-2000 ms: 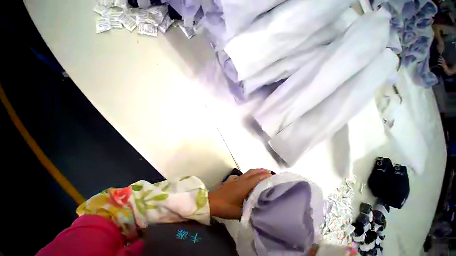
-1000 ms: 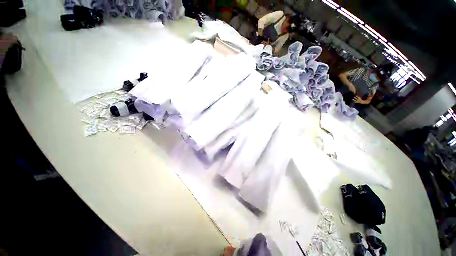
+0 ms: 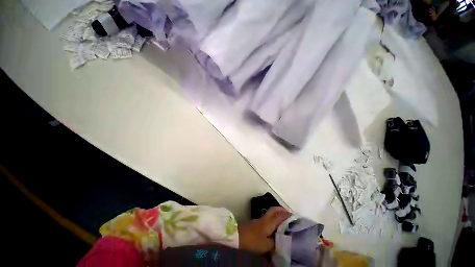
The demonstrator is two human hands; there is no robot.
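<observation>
My left hand (image 3: 259, 234) is at the bottom centre, its fingers closed on the near edge of a white and lilac stuffing wad (image 3: 301, 241). The wad's folded top opens upward and its lower part is cut off by the picture's edge. A small black pouch (image 3: 263, 205) stands on the table just beyond my left hand, partly hidden by it. At the wad's right a piece of my right flowered sleeve shows low in the picture; the fingers of my right hand cannot be made out.
Long white stuffing rolls (image 3: 291, 73) lie across the table (image 3: 156, 120). At right are loose small labels (image 3: 359, 187), a dark thin stick (image 3: 341, 199), black pouches (image 3: 407, 141) and small black-and-white rolls (image 3: 401, 193). More labels (image 3: 104, 47) lie upper left. The table's edge curves at left.
The view tipped up and away, then came back down. The wad looks narrower and more folded than two seconds ago. The black pouch beyond my left hand shows more clearly.
</observation>
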